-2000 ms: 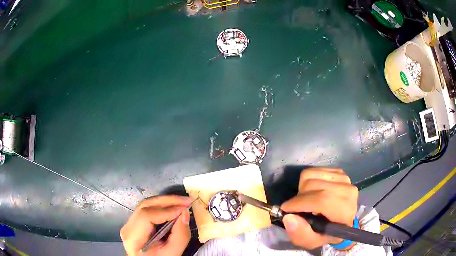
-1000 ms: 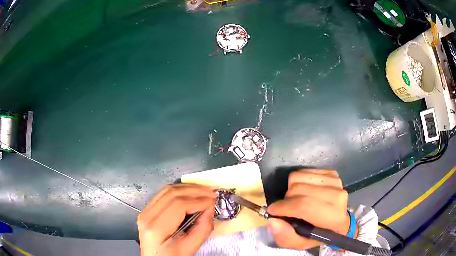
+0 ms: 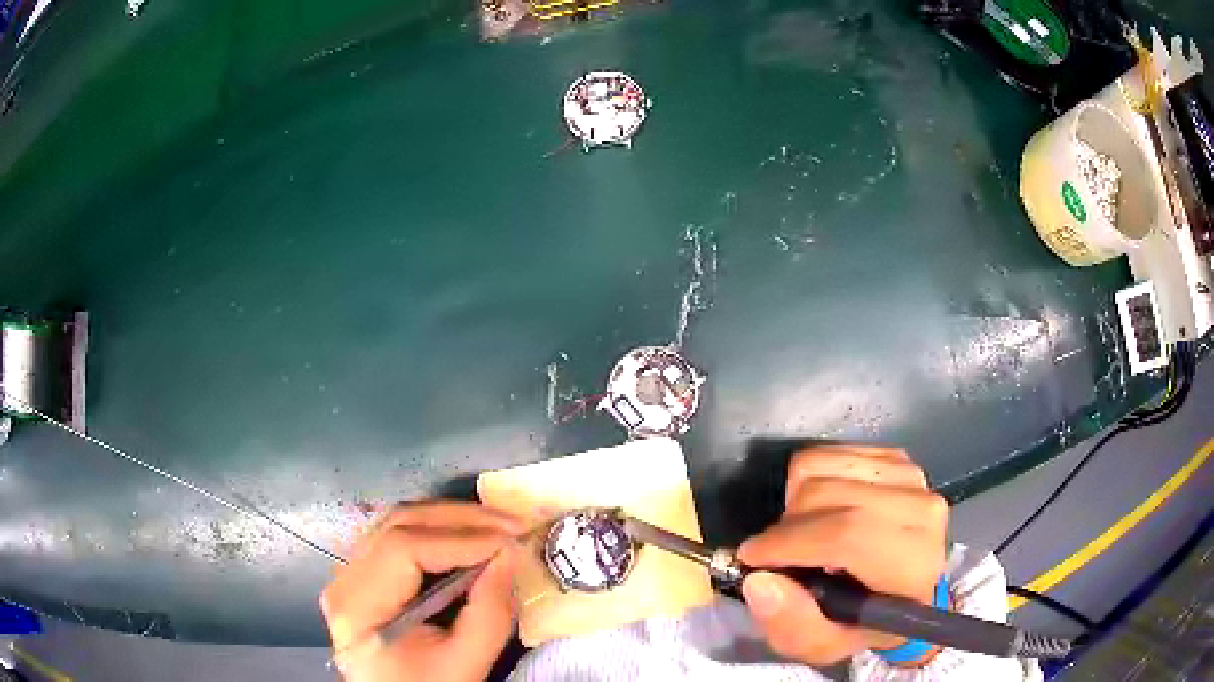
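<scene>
A round PCB assembly (image 3: 589, 550) lies on the cream work pad (image 3: 659, 496) at bottom centre. My right hand (image 3: 852, 553) grips the black soldering iron (image 3: 865, 606); its tip is at the disc's upper right edge. My left hand (image 3: 423, 586) holds slim tweezers (image 3: 433, 600) between thumb and fingers, at the left of the disc; their points are hard to make out. Thin solder wire (image 3: 187, 477) runs from the spool (image 3: 33, 366) at far left to my left hand.
Two more round PCB assemblies lie on the green surface, one just beyond the pad (image 3: 652, 389) and one farther off (image 3: 606, 109). At right are a tub of white pieces (image 3: 1081, 187), a small display (image 3: 1142, 327), cables and a black frame with a green label (image 3: 1022, 29).
My left hand moved in over the disc's left side, then back left. My right hand shifted slightly left, then right again, still holding the iron.
</scene>
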